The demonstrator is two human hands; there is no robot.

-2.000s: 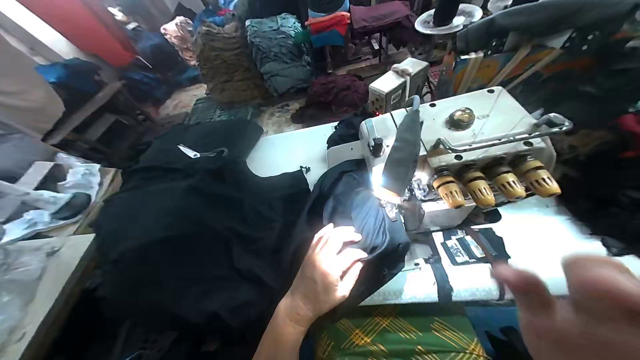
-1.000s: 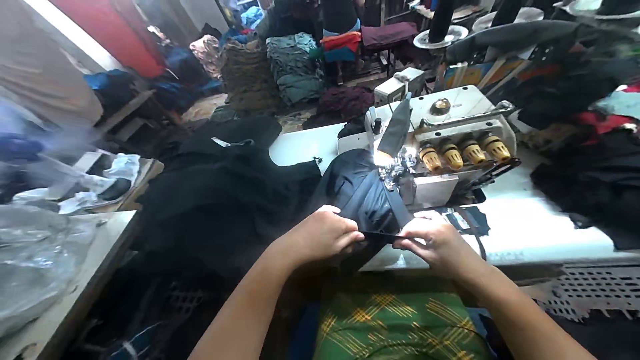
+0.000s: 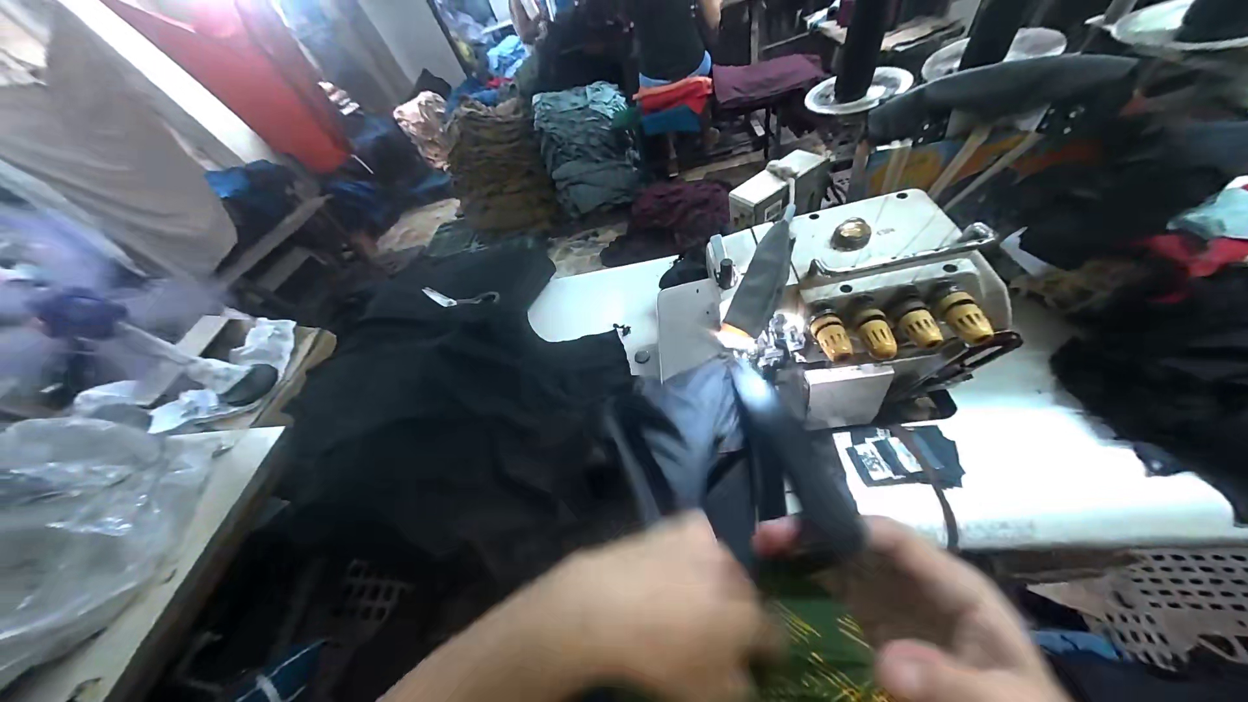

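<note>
A white overlock sewing machine point(image 3: 877, 263) with yellow tension knobs stands on a white table, its lamp lit at the needle area. Dark fabric point(image 3: 692, 419) runs from under the presser area toward me. My left hand point(image 3: 673, 604), blurred, is at the near end of that fabric; its fingers are hidden. My right hand point(image 3: 936, 604) has a dark strip of the fabric point(image 3: 809, 468) between its thumb side and fingers, which are partly spread. A large black garment piece point(image 3: 458, 390) spreads over the table's left side, with small metal thread snips point(image 3: 458, 297) on top.
Fabric labels point(image 3: 897, 456) lie on the table point(image 3: 1053, 497) right of the machine. Black cloth point(image 3: 1160, 370) is heaped at the far right. A side table point(image 3: 210, 526) with clear plastic stands at left. Folded fabric stacks point(image 3: 590, 146) and a person point(image 3: 673, 39) are behind.
Two seconds ago my right hand was off to the right, away from the fabric; one second ago both hands held its edge. Now they are lower and nearer me, with the strips drawn toward me.
</note>
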